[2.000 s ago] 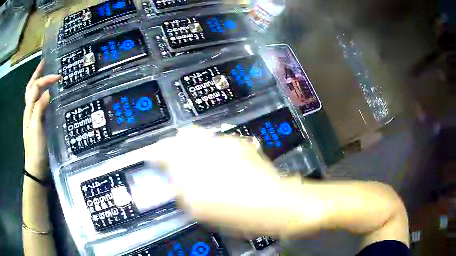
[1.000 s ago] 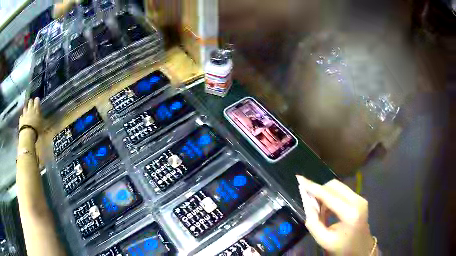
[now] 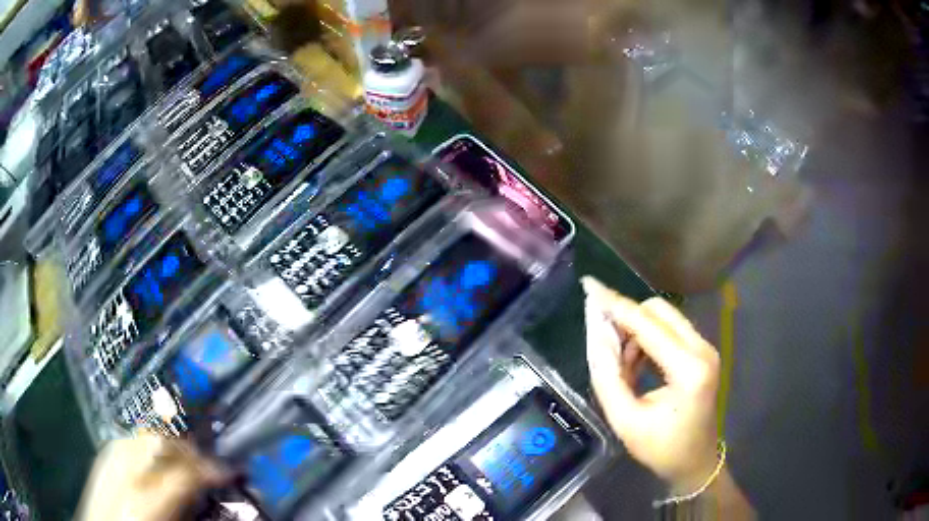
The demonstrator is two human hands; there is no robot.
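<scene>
A clear blister tray holds two columns of black keypad phones with white keys and blue print on the screens. Its near right part shines with glare. My left hand is blurred at the bottom left, at the tray's near left edge beside a phone; its fingers are unclear. My right hand is right of the tray, off it, with thumb and fingers pinched on a small white piece, seemingly a cleaning cloth.
A pink-screened smartphone lies on the dark green mat, partly behind the tray's right edge. A white bottle with a red-orange label stands beyond. More trays of phones are at the far left. Brown material with clear plastic is at the right.
My left hand has moved from the far left edge to the near left of the tray. The tray has shifted left and away and now partly hides the smartphone. My right hand is slightly higher.
</scene>
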